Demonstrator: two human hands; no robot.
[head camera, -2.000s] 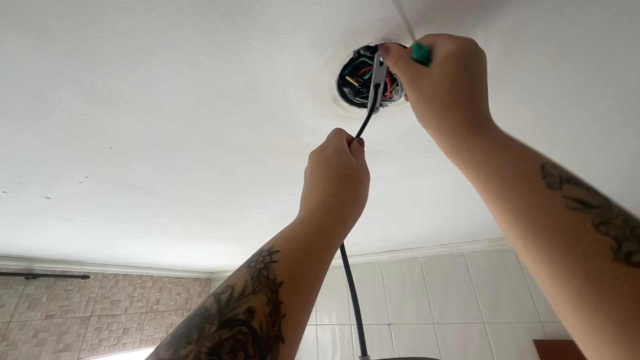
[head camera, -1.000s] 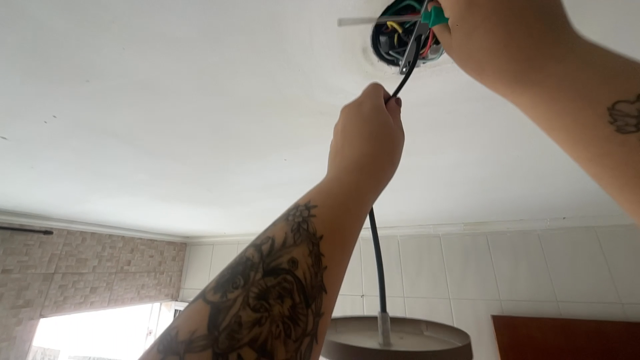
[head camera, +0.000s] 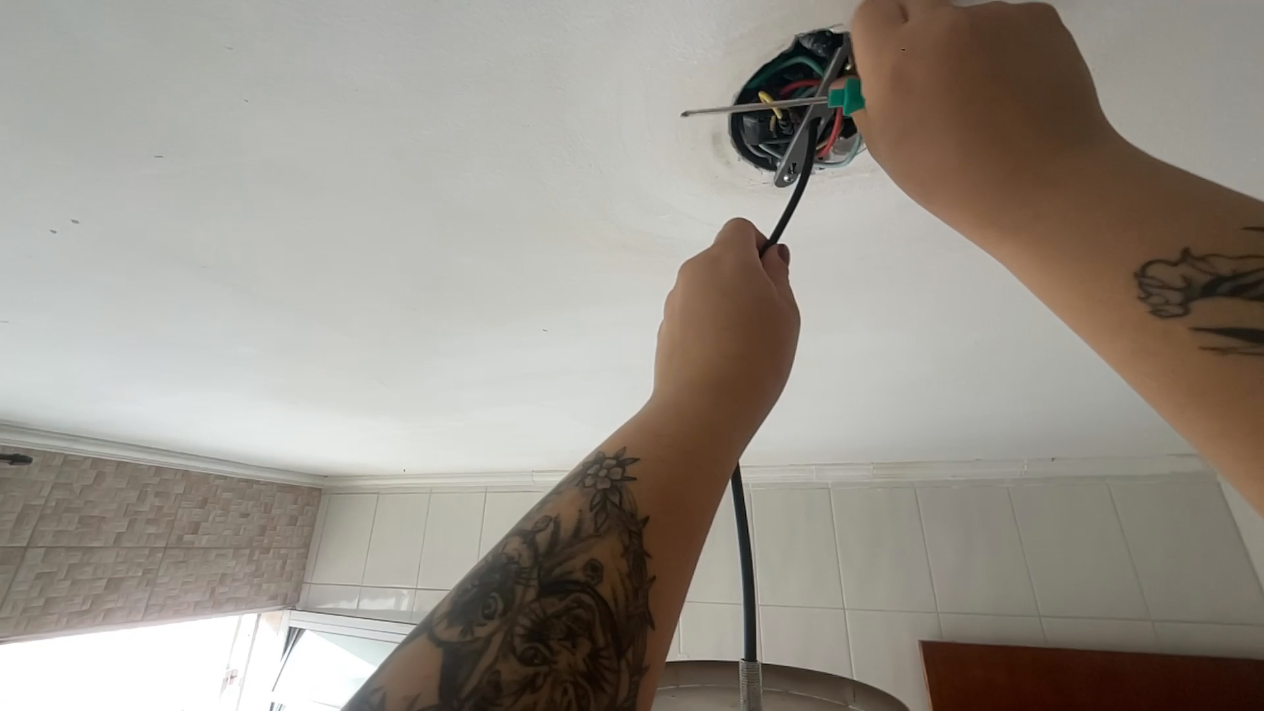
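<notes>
My left hand (head camera: 731, 316) is closed around the black cable (head camera: 747, 563) of a pendant lamp, a little below a round ceiling box (head camera: 755, 138). Coloured wires (head camera: 837, 128) fill the box. A grey metal mounting bracket (head camera: 793, 153) lies aslant across the opening, and the cable runs up to it. My right hand (head camera: 973, 99), at the box's right edge, grips a screwdriver (head camera: 846, 96) with a green handle; its thin shaft points left across the box. Its fingertips are partly hidden. Below, the lamp's round shade (head camera: 810, 684) hangs from the cable.
The white ceiling (head camera: 395, 247) surrounds the box. White wall tiles (head camera: 879, 543) stand behind the lamp, with a reddish-brown panel (head camera: 1086, 676) at lower right. Beige textured tiles (head camera: 99, 523) and a bright window (head camera: 128, 667) are at lower left.
The screwdriver shaft, pointing upward two seconds ago, now lies across the box toward the left. My left hand still holds the cable. The view has shifted.
</notes>
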